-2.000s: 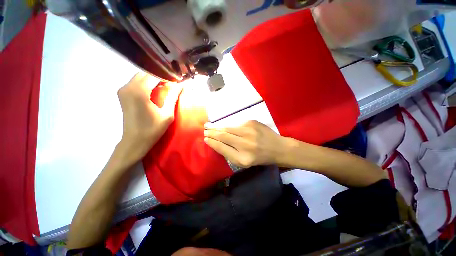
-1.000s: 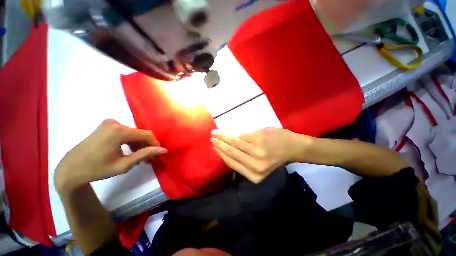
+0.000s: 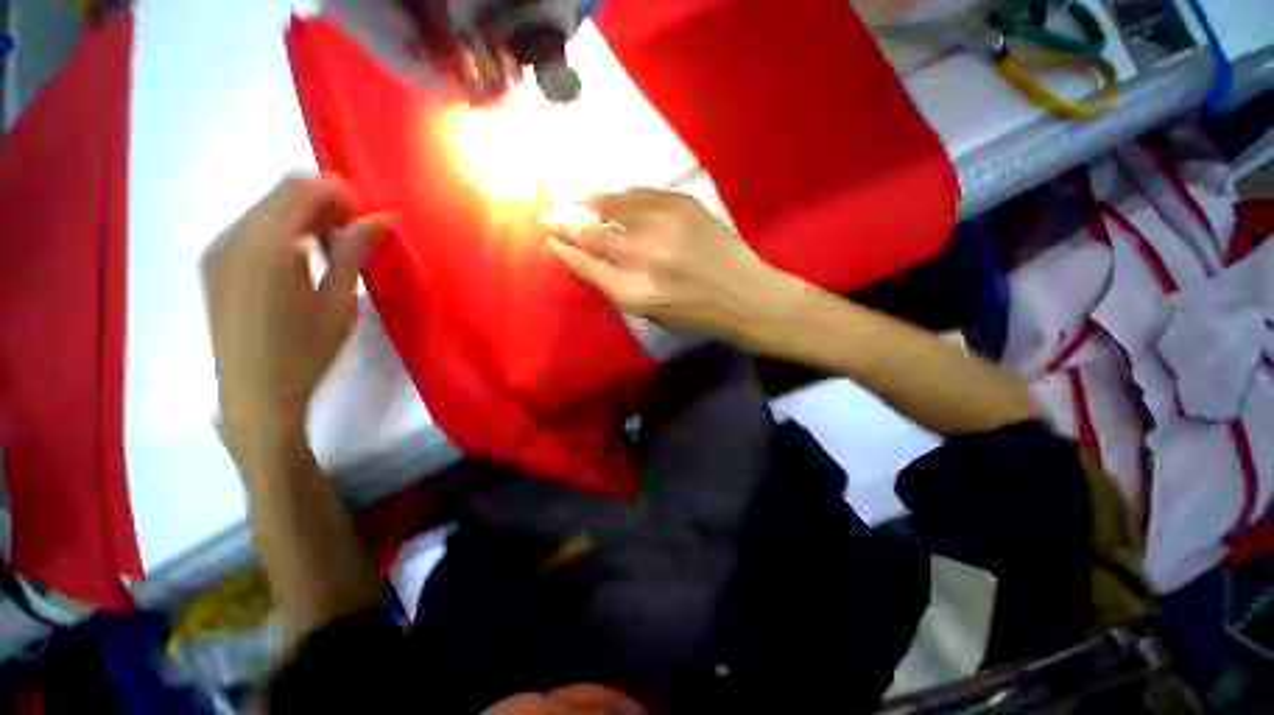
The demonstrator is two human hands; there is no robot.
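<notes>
A red fabric panel (image 3: 482, 286) lies under the machine head (image 3: 489, 42) and runs down over the table's front edge, its lower end folded. Strong lamp glare covers its middle near the needle area, so the needle and stitching are hidden. My left hand (image 3: 287, 300) is blurred at the panel's left edge, thumb and finger tips over the cloth; whether they grip it is unclear. My right hand (image 3: 664, 259) has its fingertips together on the panel's right edge, below the glare.
Another red piece (image 3: 796, 140) lies right of the needle. Long red panels (image 3: 63, 321) lie far left. Scissors with green and yellow handles (image 3: 1055, 84) lie at upper right. Pale pieces with red strips (image 3: 1118, 335) are at right below the table edge. A dark-clothed lap is in front.
The view has shifted, with the machine head now higher in the picture. The panel has turned slightly and its lower end hangs lower. Both hands have moved up along it, the right towards the glare.
</notes>
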